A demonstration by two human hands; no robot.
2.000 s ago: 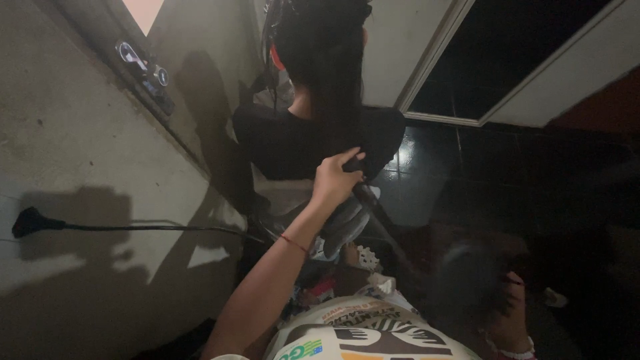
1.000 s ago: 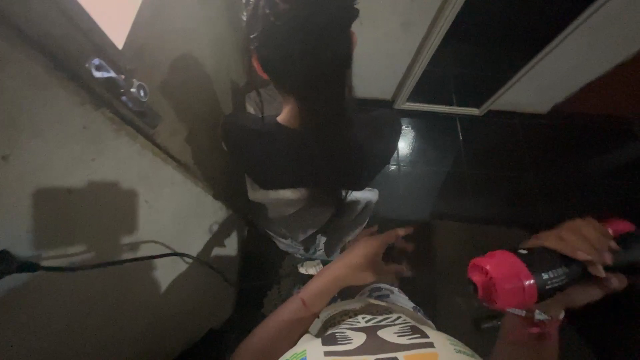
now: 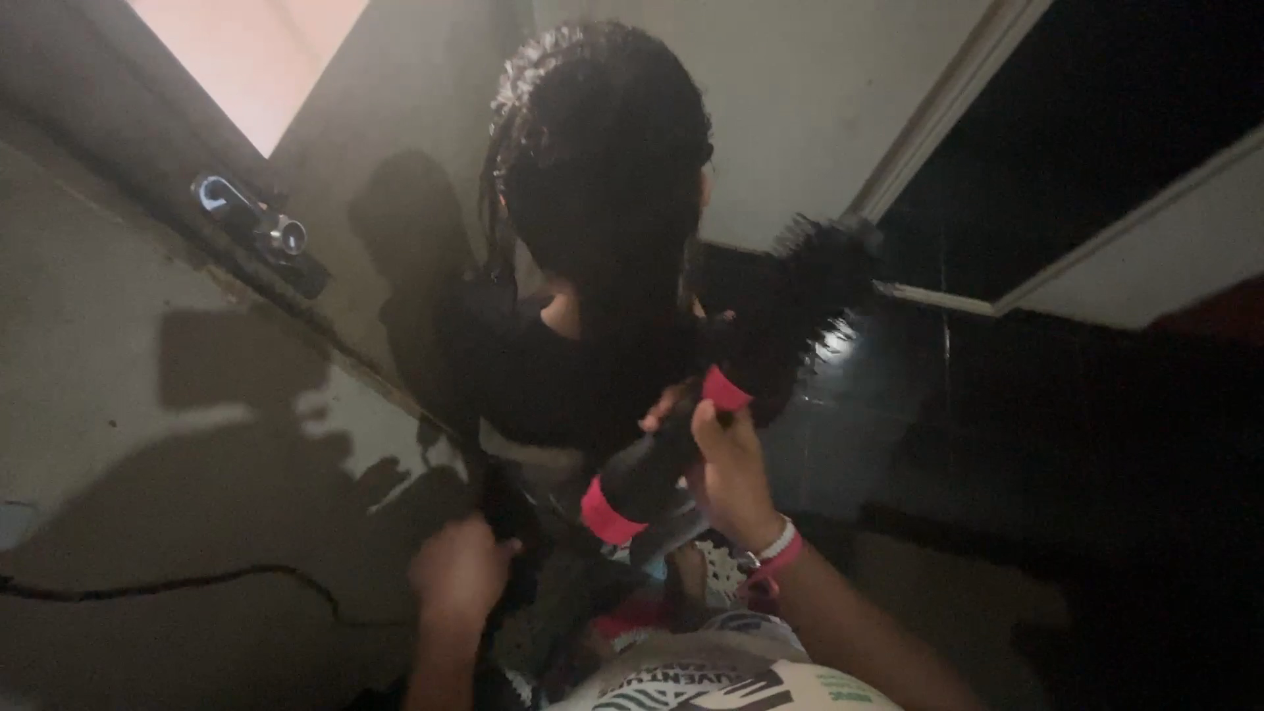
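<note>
A black hot-air hair brush point(image 3: 657, 469) with pink bands lies across my right hand point(image 3: 733, 474), which grips its handle. Its round bristled head point(image 3: 815, 281) points up and away, beside the right shoulder of a person seated with their back to me. That person's long dark hair point(image 3: 612, 178) hangs down over a black top. My left hand point(image 3: 462, 568) is at the lower left, blurred, with its fingers curled near something dark; whether it holds anything is unclear. Some fingertips, whose owner I cannot tell, show beside the brush handle.
A door with a metal lever handle point(image 3: 247, 217) stands at the left, next to a grey wall. A black cable point(image 3: 178, 583) runs along the lower left. A white frame point(image 3: 938, 109) edges a dark opening at the right, above dark, shiny floor tiles point(image 3: 879, 425).
The hair brush has come from the lower right to behind the person's back, held in my right hand. My left hand has moved left, away from the person's back.
</note>
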